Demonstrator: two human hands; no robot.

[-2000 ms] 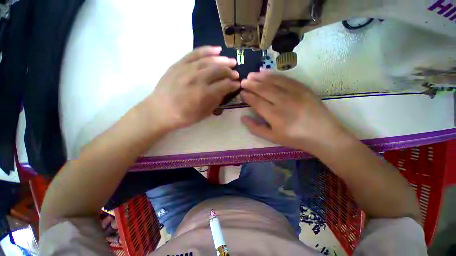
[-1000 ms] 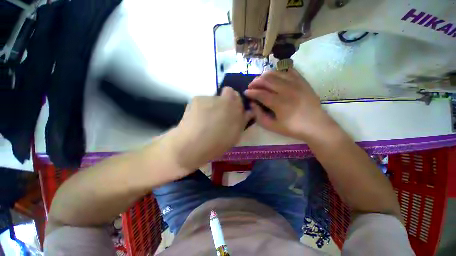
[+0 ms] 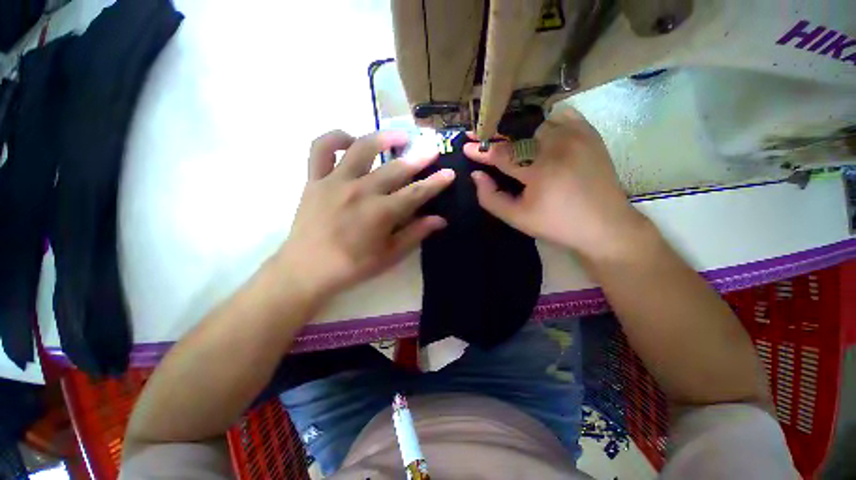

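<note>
A black fabric piece (image 3: 481, 267) lies below the needle area of the sewing machine (image 3: 526, 56), its rounded near end hanging over the table's front edge. My left hand (image 3: 371, 202) lies flat with spread fingers, fingertips on the fabric's left edge. My right hand (image 3: 563, 183) rests at the fabric's right edge, thumb on it and fingers beside the ribbed brass-coloured knob (image 3: 525, 151). The presser foot (image 3: 445, 142) shows as small bright metal at the fabric's far end. The needle cannot be made out.
Long black fabric strips (image 3: 89, 187) lie at the table's left. The white table (image 3: 216, 187) has a purple front edge. Red crates (image 3: 784, 347) stand below on both sides of my lap. A white stick with a brown end (image 3: 406, 436) is at bottom centre.
The small folded black piece under my hands a second ago is now a longer piece reaching over the front edge. My left hand has moved left and its fingers have spread.
</note>
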